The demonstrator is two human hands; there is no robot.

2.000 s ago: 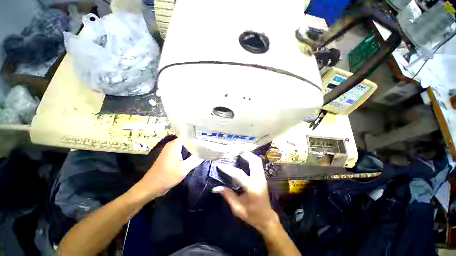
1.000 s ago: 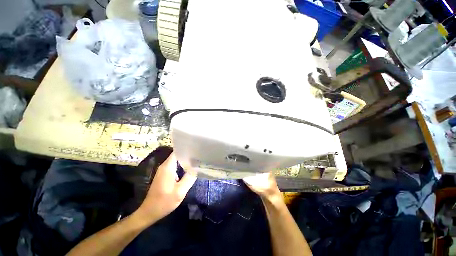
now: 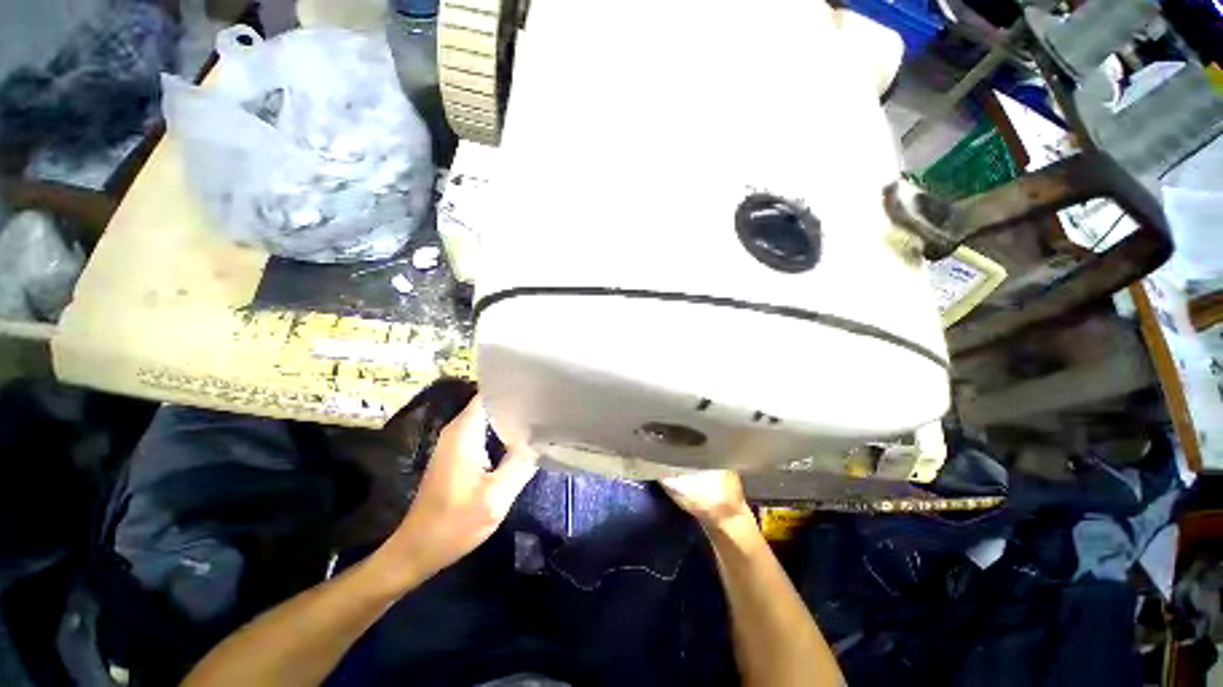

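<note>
A dark navy denim garment lies under the front of the cream-white sewing machine head and hangs over my lap, with a pale stitch line on it and a bright glow near the head. My left hand rests on the cloth at the head's left, its fingertips partly hidden. My right hand is at the head's right lower edge, its fingers mostly hidden under the head. The needle is hidden.
A clear plastic bag of whitish pieces and small white bits are on the left tabletop. The cream handwheel is behind. A dark curved bar and control panel are at right. Dark garments lie at lower right.
The view has shifted so the machine head covers more at the right. My right hand, earlier visible with spread fingers, is now mostly under the head. The denim shows flatter between my hands.
</note>
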